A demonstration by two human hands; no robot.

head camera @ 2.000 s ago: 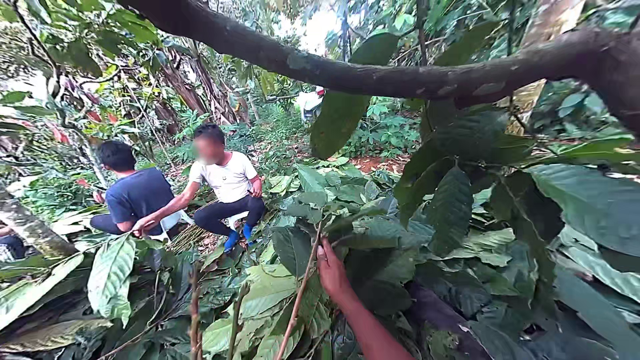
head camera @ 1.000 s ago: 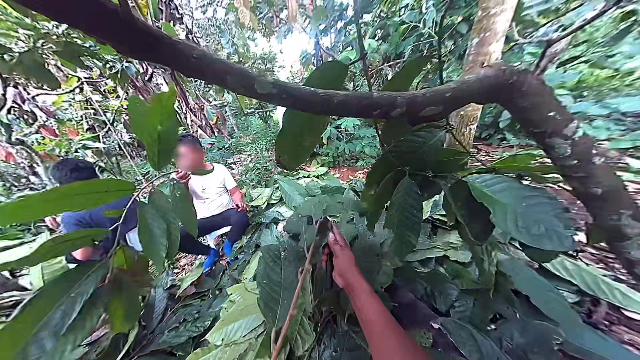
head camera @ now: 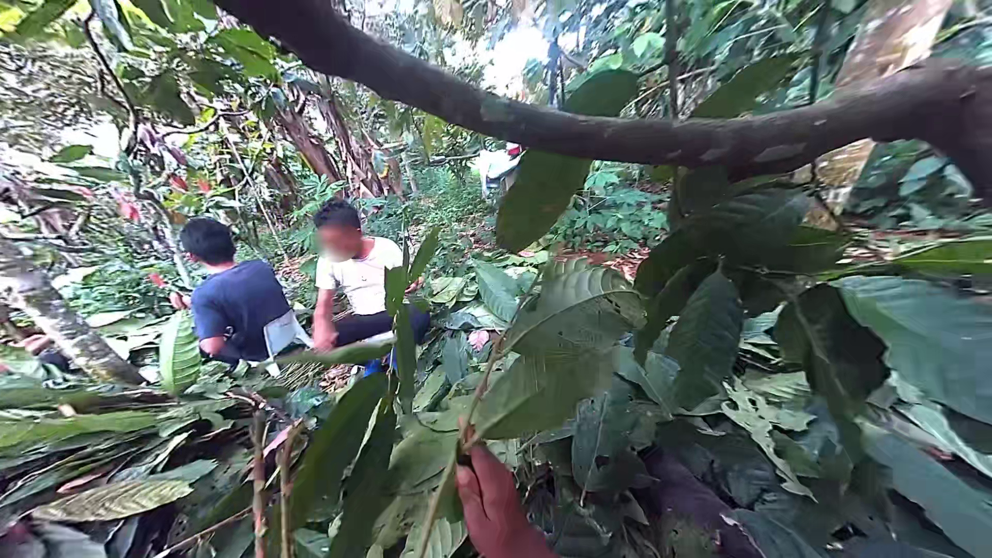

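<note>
My right hand [head camera: 496, 500] is at the lower middle, its fingers closed around a thin leafy stem [head camera: 482, 387]. The stem rises from the bottom edge and carries broad green leaves [head camera: 554, 380] above the hand and to its left. A small dark thing shows between thumb and fingers; I cannot tell what it is. Cut stems and large leaves [head camera: 612, 434] lie heaped behind and right of the hand. My left hand is out of view.
A thick branch [head camera: 573, 132] crosses overhead, with hanging leaves [head camera: 705, 337] at right. Two upright cut stems [head camera: 260, 480] stand lower left. Two people sit at left, one in a dark shirt [head camera: 240, 306], one in a white shirt [head camera: 364, 275]. A trunk [head camera: 66, 318] leans at far left.
My right hand has moved lower in the view and now grips a stem with fresh broad leaves. The person in the white shirt has lowered the hand that was near the face a second ago.
</note>
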